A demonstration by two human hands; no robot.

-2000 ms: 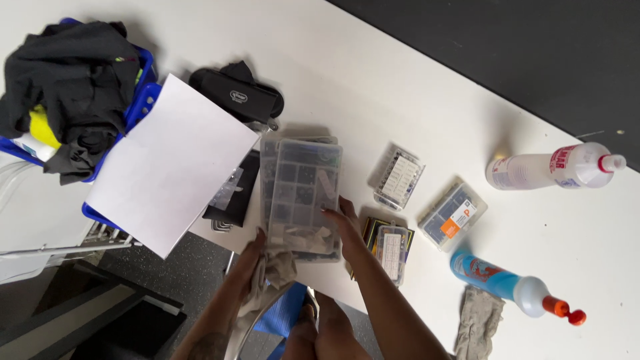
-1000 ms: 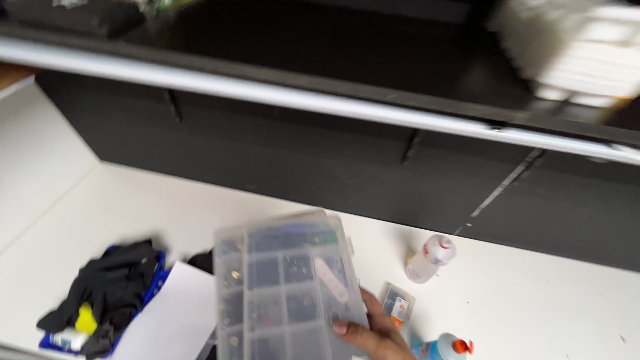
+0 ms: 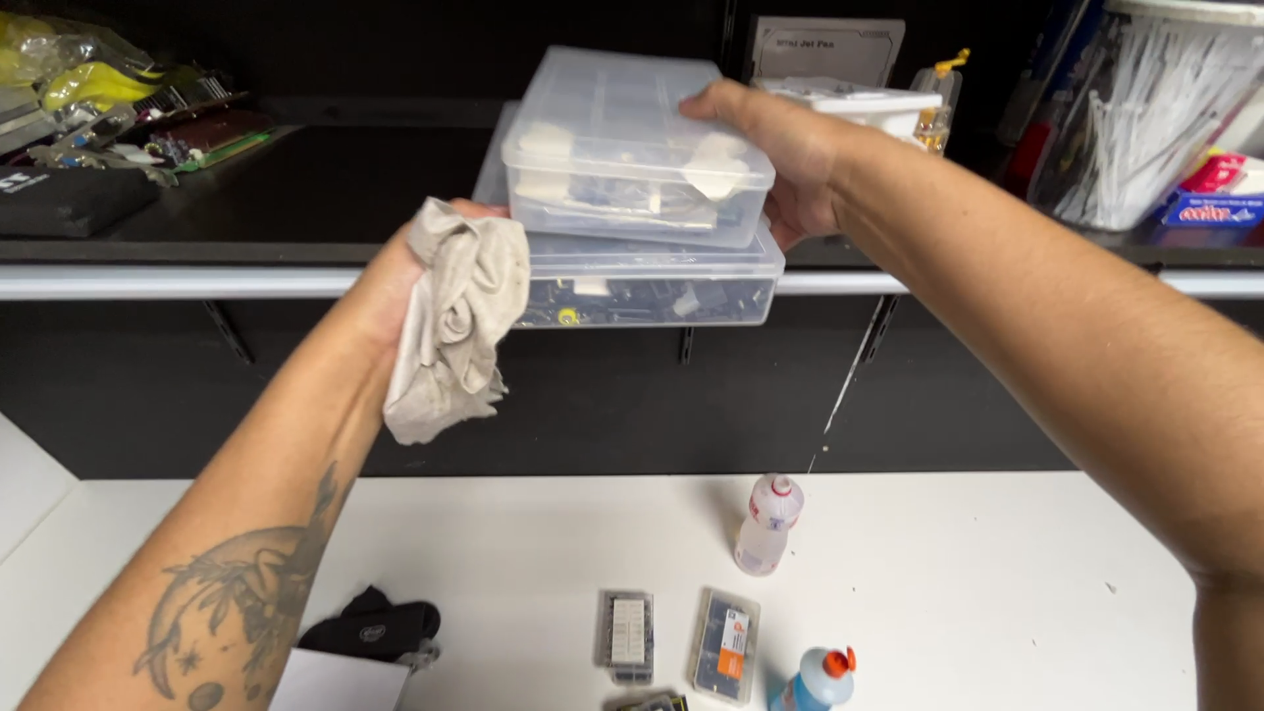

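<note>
Two stacked clear plastic organizer boxes are held up at the front edge of a black shelf. My right hand [image 3: 790, 163] grips their right side, its thumb on the lid of the upper box [image 3: 637, 148]. The lower box [image 3: 647, 291] shows small mixed parts through its wall and juts out past the shelf edge. At the boxes' left side is my left hand [image 3: 479, 208], mostly hidden behind a crumpled beige cloth [image 3: 454, 321] that hangs from it; its fingertips touch the boxes.
On the shelf [image 3: 326, 188] lie bagged parts and circuit boards [image 3: 188, 128] at left, a white container [image 3: 849, 99] and a tub of cable ties [image 3: 1136, 128] at right. Below, the white table [image 3: 938, 583] holds a clear bottle [image 3: 768, 528], a blue bottle [image 3: 818, 681] and small cases [image 3: 726, 647].
The boxes, low over the table two seconds ago, have been raised to the shelf edge by my hands, and the cloth has come up with my left hand. The view has tilted up.
</note>
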